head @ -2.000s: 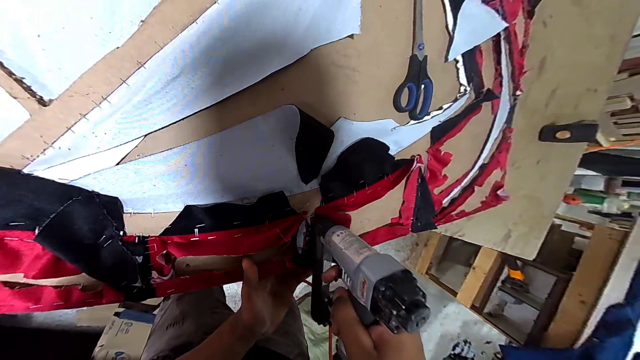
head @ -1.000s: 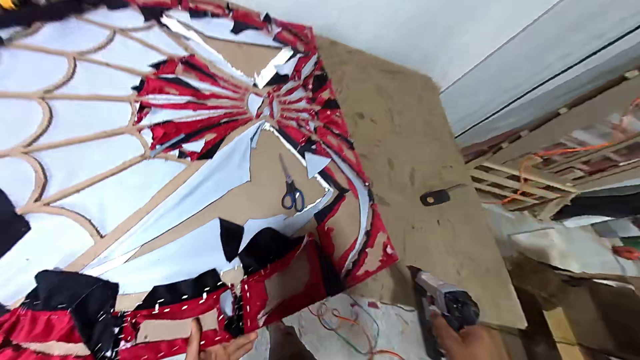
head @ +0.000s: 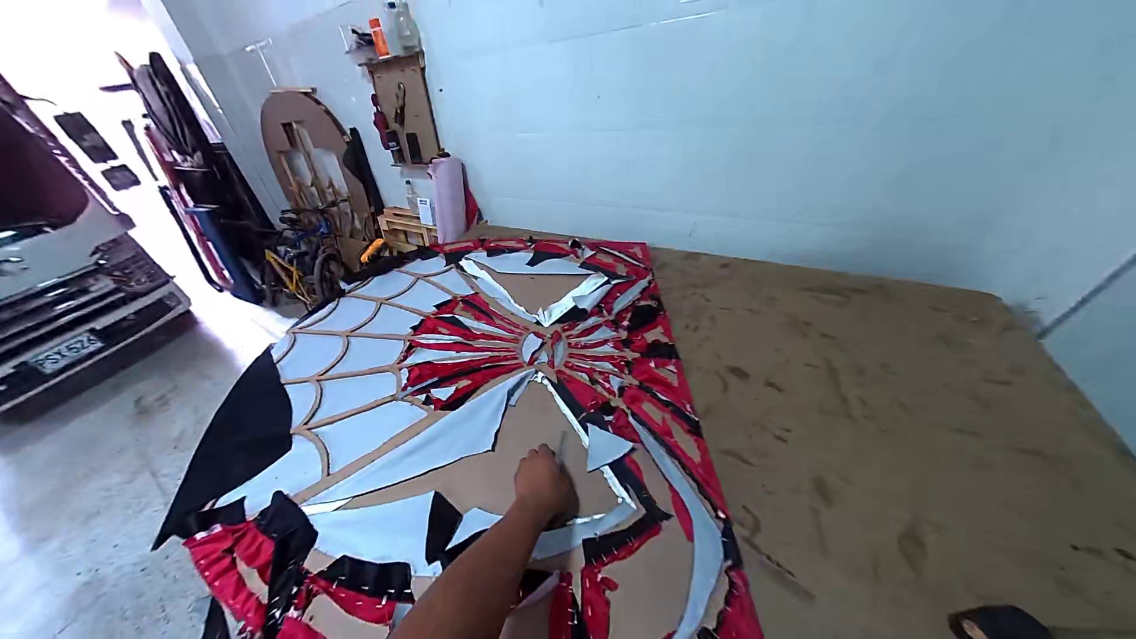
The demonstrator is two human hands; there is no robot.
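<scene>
My left hand (head: 541, 484) is over the bare brown board in the middle of the patterned panel. Its fingers look bent over the scissors, whose slim blade (head: 561, 442) shows just past the fingertips; the handles are hidden, so the hold is unclear. A loose pale fabric triangle (head: 609, 447) lies to the right of the hand. Around it are pale fabric pieces (head: 377, 532), black strips (head: 364, 575) and red fabric (head: 235, 568) with staples along the edges. My right hand is out of view.
The brown tabletop (head: 843, 426) extends right of the panel, with a black object (head: 998, 621) at its lower edge. Beyond stand a pale wall (head: 754, 133), a pink roll (head: 449, 200), bicycles (head: 306, 257) and a parked vehicle (head: 80, 284). Black cloth (head: 240, 444) hangs at the left.
My left hand has moved from the red lower edge to the scissors. My right hand, earlier holding a power tool, has left the view with it. The view has swung up towards the wall.
</scene>
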